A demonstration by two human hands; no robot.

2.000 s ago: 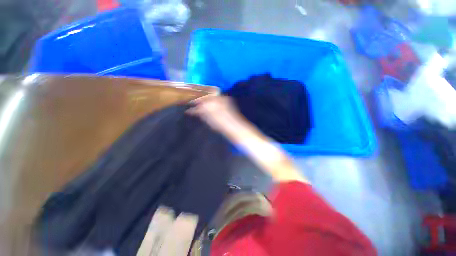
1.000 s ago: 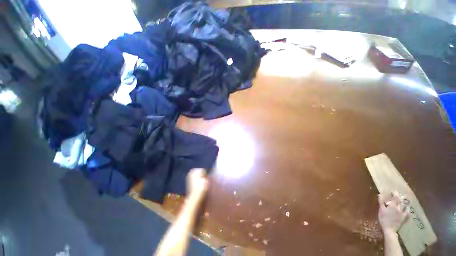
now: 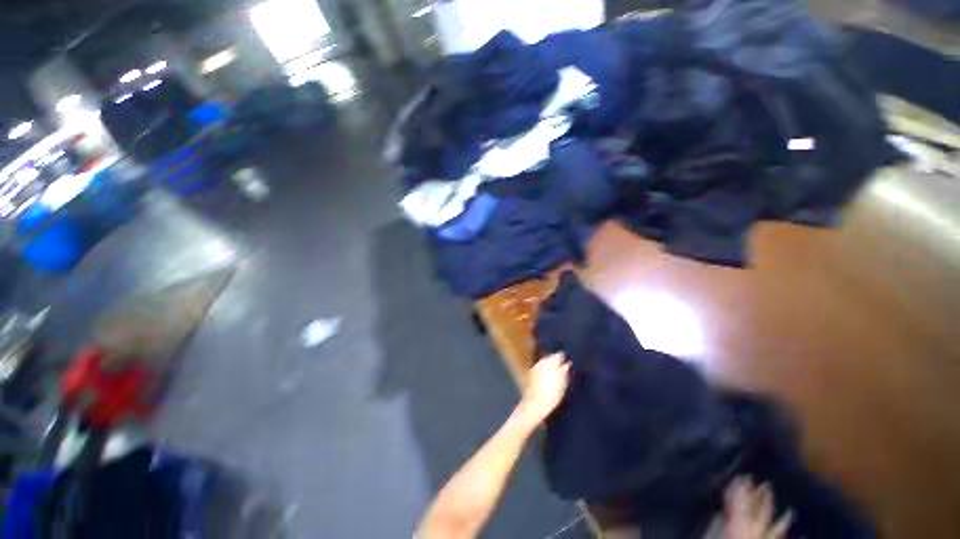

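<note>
A dark jacket (image 3: 653,421) lies crumpled along the near left edge of the table, apart from the pile behind it. My left hand (image 3: 546,386) is closed on the jacket's left edge. My right hand (image 3: 754,512) is blurred at the bottom of the picture, over the jacket's lower part, with its fingers apart; whether it touches the cloth is unclear. The card template is not in view.
The brown table (image 3: 821,305) runs off to the right. A dark garment pile (image 3: 684,137) with white cloth (image 3: 495,163) lies at its far left. Grey floor (image 3: 347,442) is left of the table. A blurred red object (image 3: 105,387) and dark items stand further left.
The view has turned left. The jacket now lies in front of me, separate from the pile, with my left hand on it. My right hand has left the card template, which is out of view.
</note>
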